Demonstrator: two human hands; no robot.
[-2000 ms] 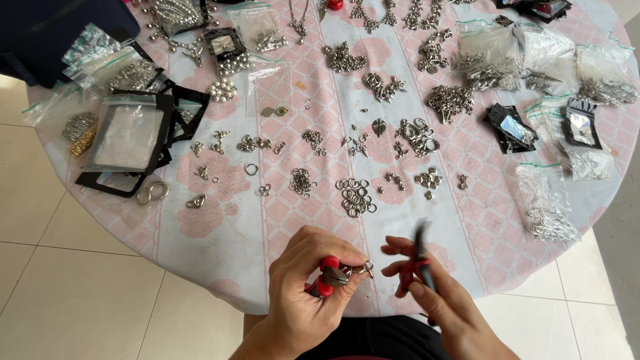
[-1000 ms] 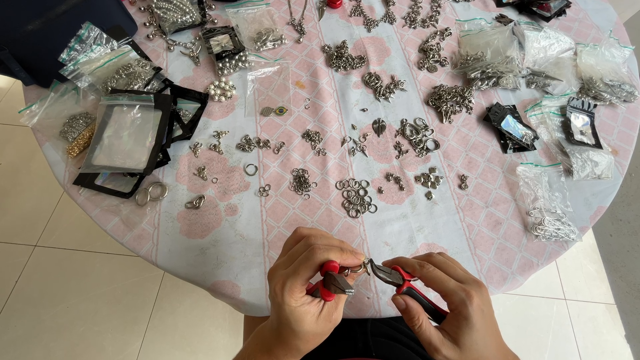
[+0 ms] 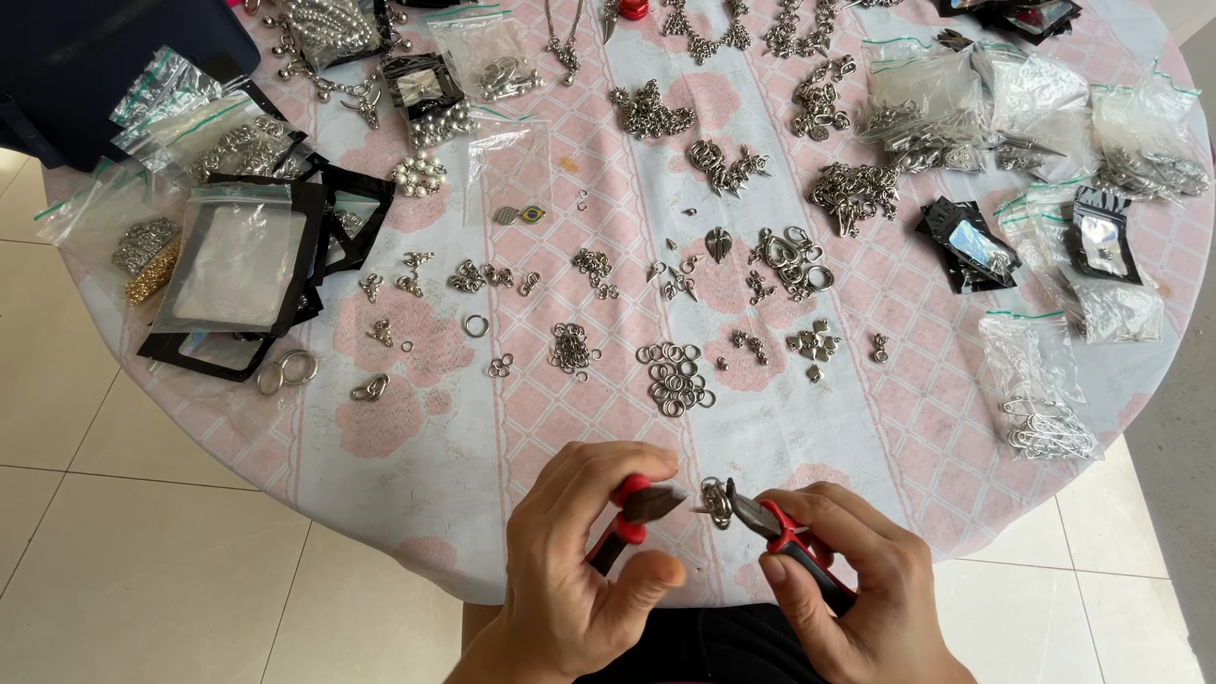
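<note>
My left hand [image 3: 570, 551] holds red-and-black pliers [image 3: 646, 503], their jaws pointing right; its thumb and index finger are apart. Bent-nose pliers [image 3: 788, 541] with red-and-black handles are in my right hand [image 3: 864, 579]. At the tips of those right pliers hangs a small cluster of metal rings [image 3: 715, 502], close to the left pliers' tips but with a gap visible. Beyond my hands lie a pile of larger jump rings [image 3: 675, 378], a pile of small jump rings [image 3: 573, 349] and small charms [image 3: 814, 340].
Zip bags and black pouches [image 3: 237, 256] cover the table's left side. More bags [image 3: 926, 104] and a bag of safety pins [image 3: 1040, 389] lie at the right. Chain heaps [image 3: 853, 195] and clasps [image 3: 788, 256] sit farther back. The round table's near edge is by my wrists.
A second ago my left fingers were at the metal piece beside the right pliers' tips. Now they are apart from it, and the ring cluster is at the right pliers' tips.
</note>
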